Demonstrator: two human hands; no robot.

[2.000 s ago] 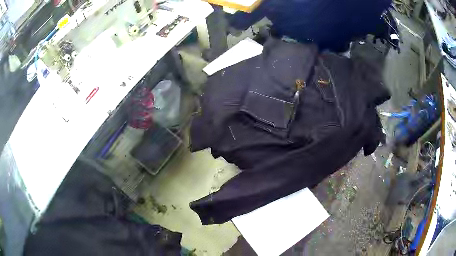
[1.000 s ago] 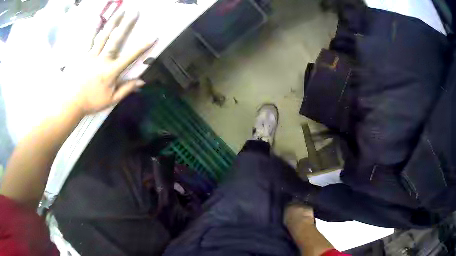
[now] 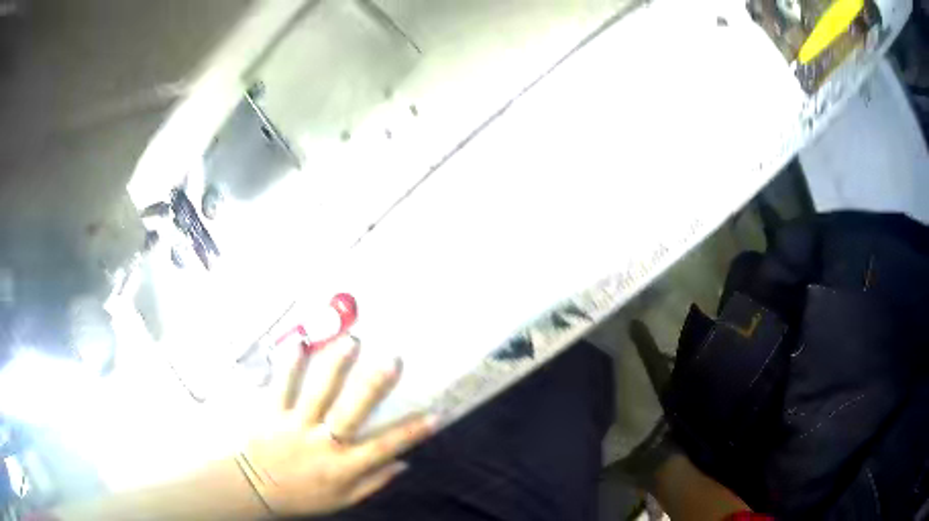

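Observation:
The white machine tabletop [image 3: 530, 214] runs diagonally across the view, partly washed out by glare. My left hand [image 3: 331, 448] lies on it palm down with fingers apart. Its fingertips are beside the red thread snips [image 3: 344, 313], close to or touching them. My right hand [image 3: 662, 468] is low at the right, dark and blurred beside the dark garments; its fingers and any hold cannot be made out. The pile of dark garments [image 3: 835, 377] at the right has pale stitch lines and a small yellow-orange stitch mark.
The pale machine head [image 3: 336, 81] with its needle area is at upper left, near a bright glare. A yellow object [image 3: 833, 29] lies in a recess at the table's upper right. A white sheet [image 3: 866, 142] lies beyond the table edge. My dark-clothed leg [image 3: 530, 438] is below the edge.
The view has swung left and up onto the table. My left hand now has its fingertips by the red snips. The floor crate and shoe have left view.

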